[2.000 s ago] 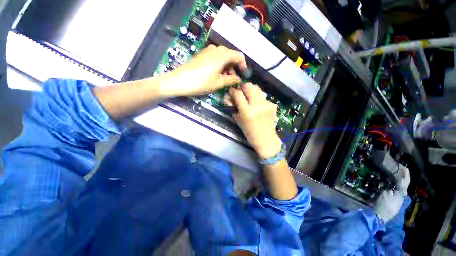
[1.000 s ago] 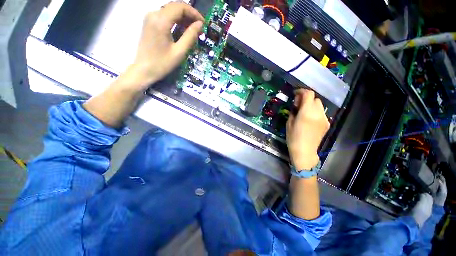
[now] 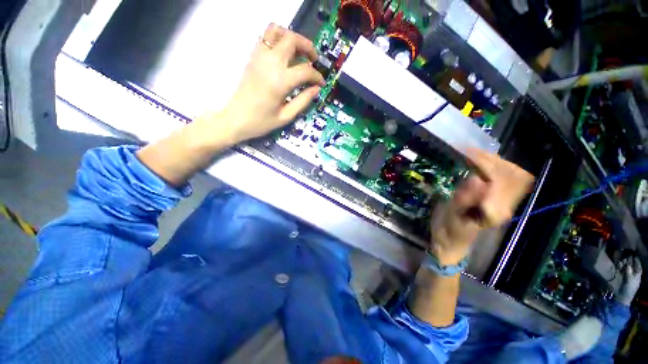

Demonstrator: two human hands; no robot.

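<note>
A green circuit board [image 3: 339,151] lies in a dark carrier in front of me, with a long silver heatsink bar [image 3: 394,84] across it. My left hand [image 3: 268,89] is over the board's left edge, fingers bent and apart, with nothing visible in it; its fingertips hide small parts there. My right hand [image 3: 484,205], with a blue wrist band, is over the board's right end. It is blurred with its fingers bent, and whether it holds something cannot be told.
Copper-orange chokes [image 3: 405,41] and a finned heatsink [image 3: 462,46] are on the board's far side. A silver conveyor rail [image 3: 284,195] runs along my side. A blue cord [image 3: 568,202] stretches right. Another board [image 3: 568,263] and a person's gloved hand [image 3: 584,337] are at the lower right.
My left hand has moved right, onto the board's left part. My right hand has moved right and slightly down, away from the small dark and red parts, and has turned.
</note>
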